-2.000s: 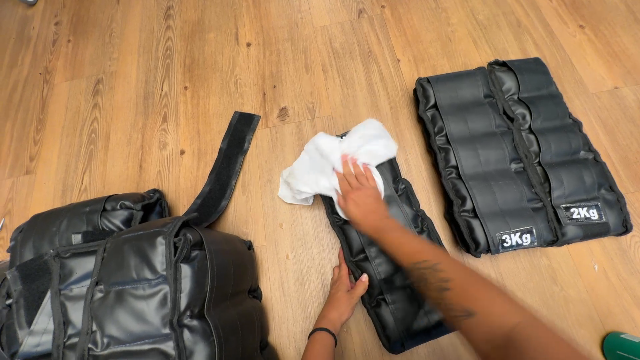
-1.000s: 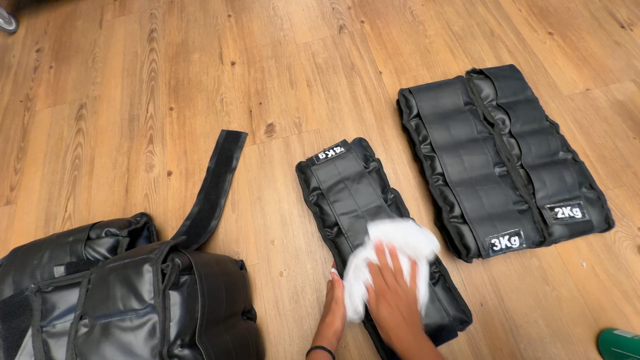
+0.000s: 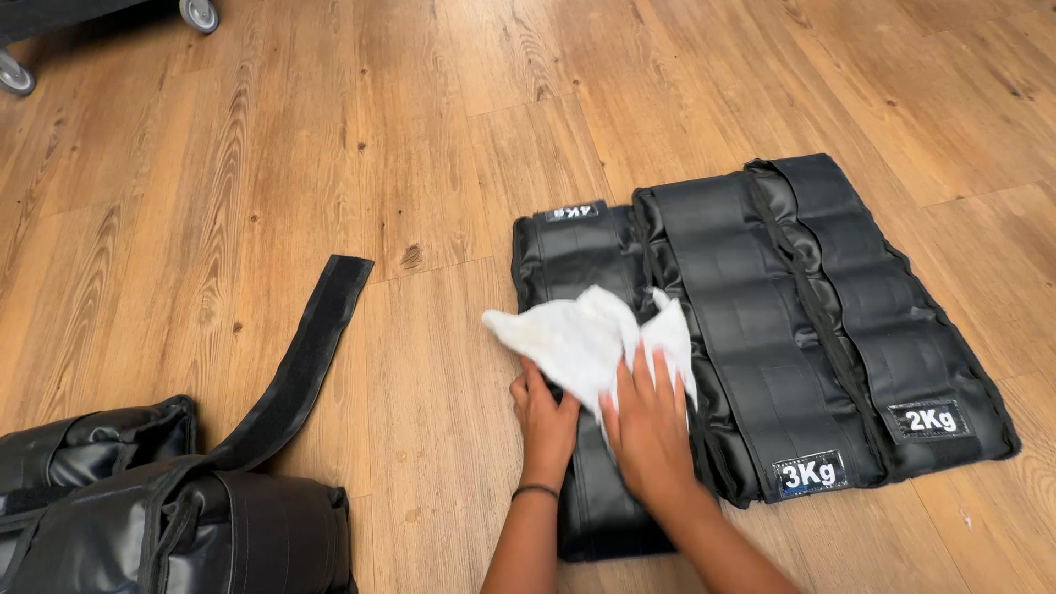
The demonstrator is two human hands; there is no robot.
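Note:
A black ankle weight marked 4Kg (image 3: 610,503) lies flat on the wood floor, alongside the black weights marked 3Kg (image 3: 742,330) and 2Kg (image 3: 874,297). Across its middle is a crumpled white cloth (image 3: 569,334). My right hand (image 3: 652,421) presses on the cloth with fingers spread. At the weight's left edge, my left hand (image 3: 544,412) rests by the cloth's lower side, its fingertips partly hidden; whether it grips the weight is not clear. A black band is around my left wrist.
Bulky black padded weights (image 3: 247,528) lie at the lower left, with a loose black strap (image 3: 313,355) reaching up from them over the wood floor (image 3: 429,148). At the top left stands a dark wheeled base with grey casters (image 3: 200,14).
The 4Kg weight now lies against the 3Kg weight; a gap separated them before. The cloth has moved from the weight's lower part to its middle. The view has shifted.

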